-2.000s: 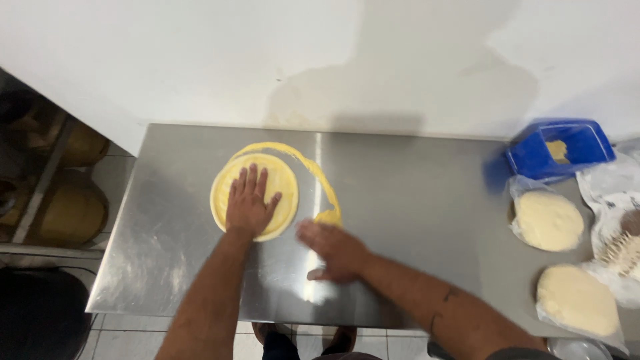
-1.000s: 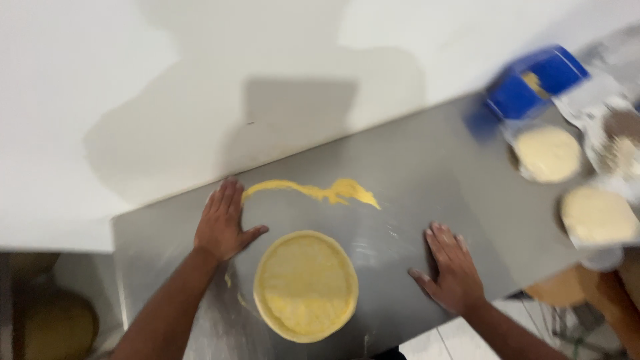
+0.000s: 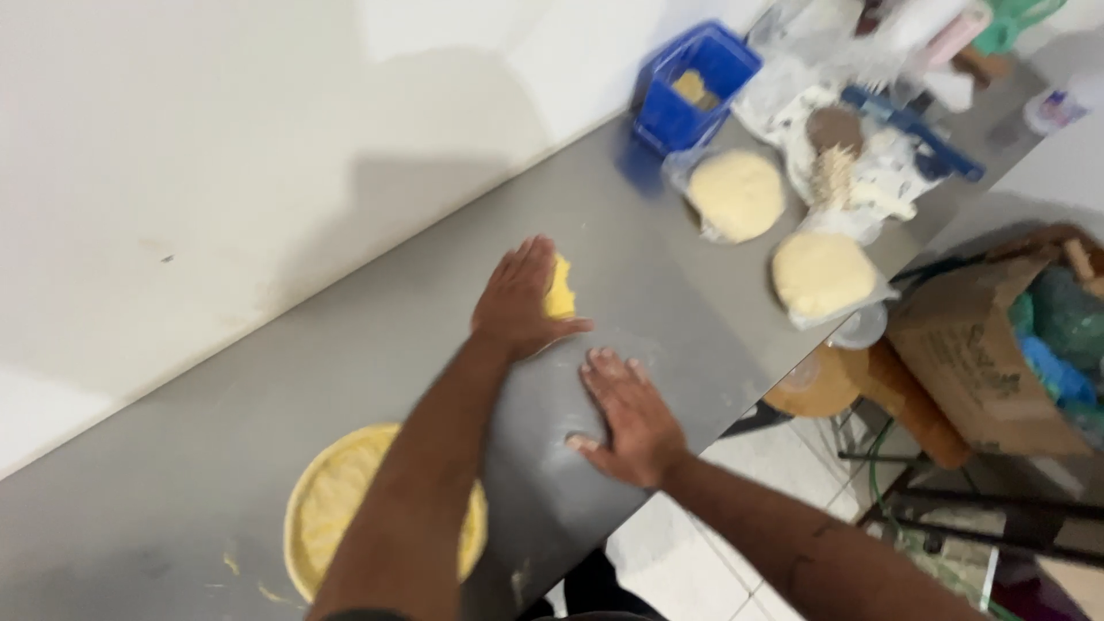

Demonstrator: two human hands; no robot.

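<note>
My left hand (image 3: 520, 302) lies on the steel tabletop (image 3: 414, 345), its inner edge and thumb against a small heap of yellow dough scraps (image 3: 560, 289). Palm down and fingers spread, my right hand (image 3: 632, 420) rests on the steel nearer the front edge. A round pan lined with yellow dough (image 3: 336, 509) sits at the lower left, partly covered by my left forearm. To the right lie two discs of pale dough, one (image 3: 737, 196) nearer the wall and one (image 3: 824, 274) nearer the front edge, both on clear plastic.
A blue plastic bin (image 3: 690, 90) with yellow scraps inside stands against the wall. Beyond the dough discs are a patterned cloth (image 3: 785, 129), plastic bags and a blue-handled tool (image 3: 914, 129). A cardboard box (image 3: 966, 354) and a wooden stool (image 3: 819, 379) stand beyond the front edge.
The strip of yellow dough scraps, stretched along the table one second ago, is now a small heap beside my left hand. That hand has moved right along the table. The view has swung right.
</note>
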